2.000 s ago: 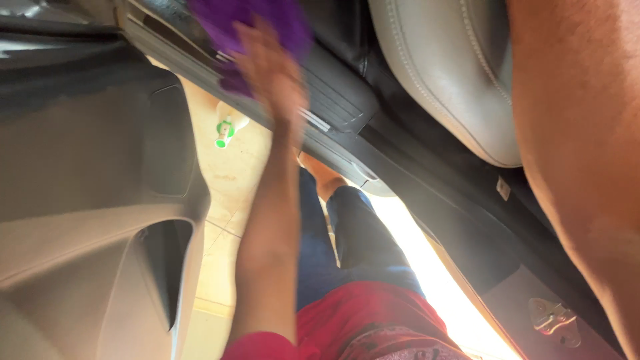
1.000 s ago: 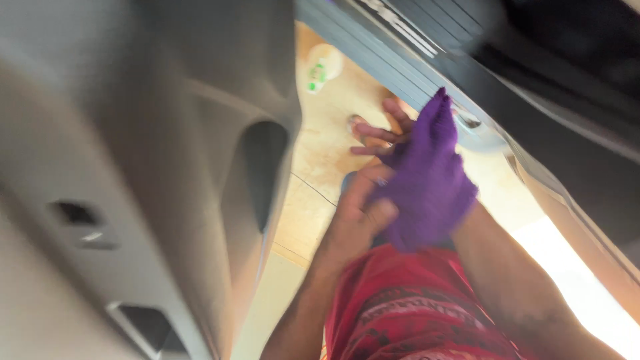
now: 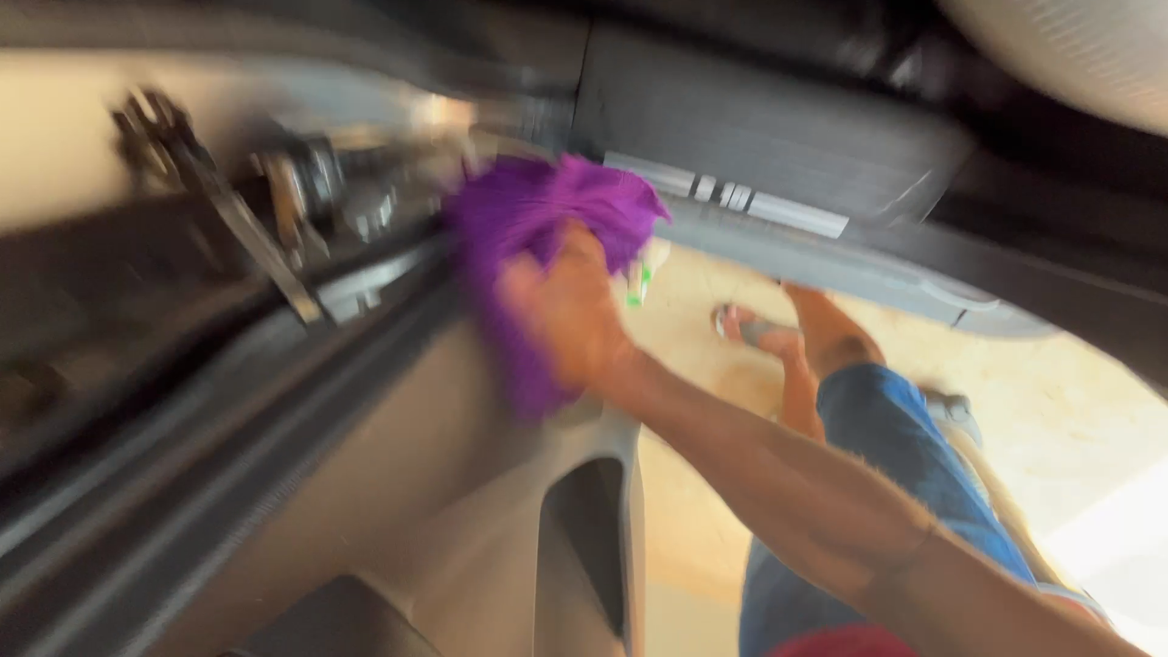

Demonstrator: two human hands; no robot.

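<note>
My right hand point(image 3: 570, 315) reaches in from the lower right, its fingers closed on a crumpled purple cloth point(image 3: 589, 205). Fabric spreads above the hand and hangs down on its left. The cloth is at the front edge of the open car door, by the inner door panel point(image 3: 411, 456) and close to the door sill point(image 3: 821, 251). Whether it presses on the panel cannot be told, as hand and cloth are blurred. My left hand is not in view.
Left of the cloth are a metal door check arm point(image 3: 246, 228) and a black rubber door seal point(image 3: 301, 401). A pale seat point(image 3: 1077, 55) edges in at the upper right. My legs in blue jeans point(image 3: 912, 456) stand on the tan floor beside a partly hidden white-and-green container point(image 3: 641, 278).
The purple cloth was at my left hand over the sill, then between both hands; now my right hand has it by the door's edge. My left hand has left the view, which has shifted considerably.
</note>
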